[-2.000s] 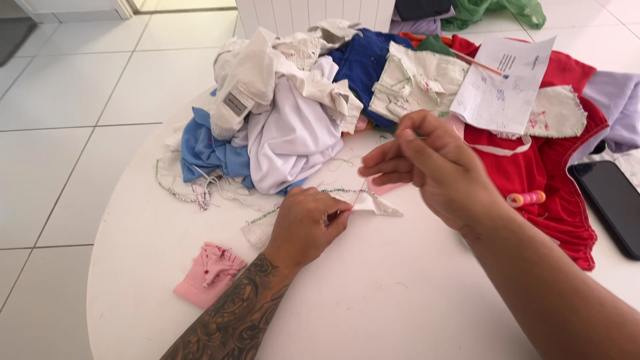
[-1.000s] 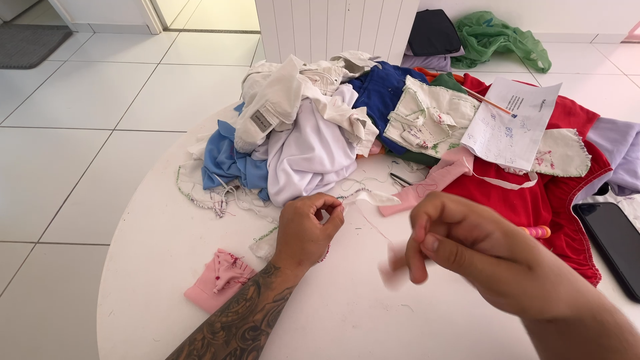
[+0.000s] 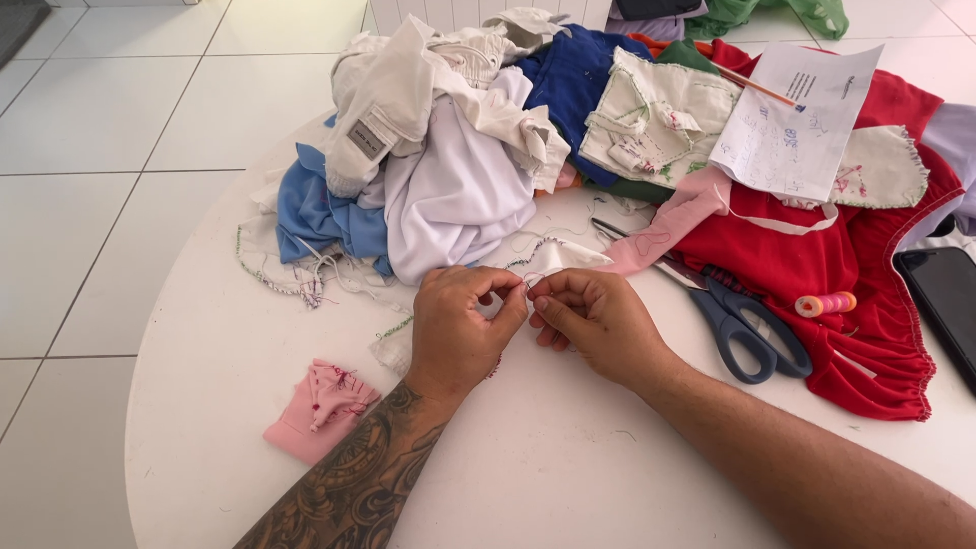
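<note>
My left hand pinches something very small between thumb and forefinger, at the middle of the view; what it is cannot be told. Fingertip to fingertip with it, my right hand pinches a thin dark sewing thread, which loops just above the fingers. A needle cannot be made out. Beneath and behind my hands lies a white cloth piece with dark stitching on its edge, partly hidden by them. Navy-handled scissors rest to the right, beside a pink and orange thread spool on red fabric.
Heaped white garments, light blue cloth and stitched cream cloth cover the back of the round white table. A written paper with a pencil lies on the heap. A pink stitched scrap sits left, a phone right.
My right hand, apart from my left and blurred one second ago, has come in to meet its fingertips. The scissors, mostly hidden behind the right hand before, now show.
</note>
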